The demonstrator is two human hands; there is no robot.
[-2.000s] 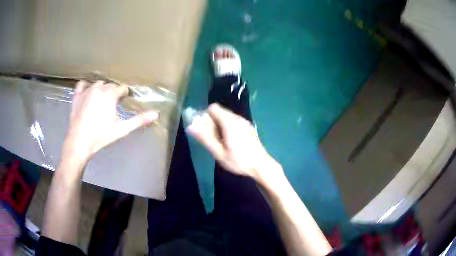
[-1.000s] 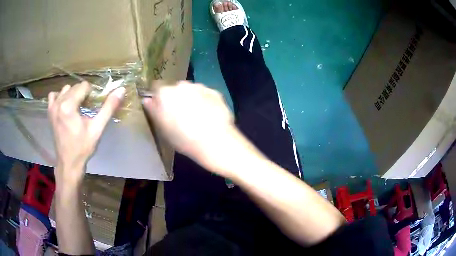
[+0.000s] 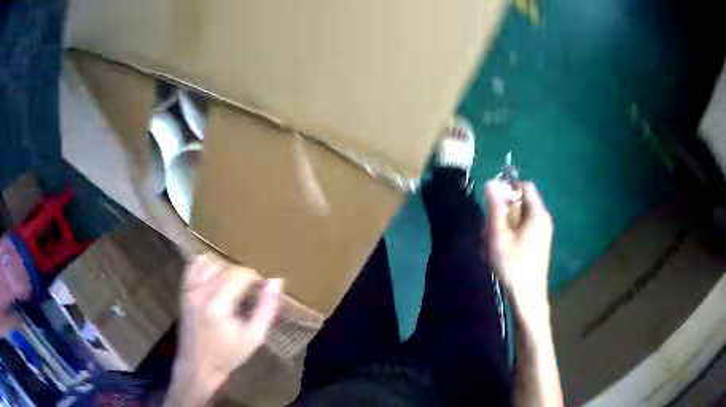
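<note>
A large tan carton (image 3: 294,199) stands in front of me, with one top flap raised along its near side. Through the gap at its left, white plastic shells (image 3: 182,159) show inside. My left hand (image 3: 227,306) grips the edge of the near carton flap, thumb and fingers around it. My right hand (image 3: 519,226) is off the carton, to its right above the floor, with its fingers closed on a small, blurred, dark and shiny object (image 3: 508,172) that I cannot identify.
Green floor (image 3: 557,159) lies right of the carton, with my legs and a pale sandal (image 3: 455,149) beside it. Another carton (image 3: 637,270) with a dark print line stands at the right. A red stool (image 3: 49,230) and a brown box (image 3: 115,294) are at the lower left.
My left hand has pulled the near flap open, and the shells now show. My right hand has moved away from the taped corner to the right. The view has shifted.
</note>
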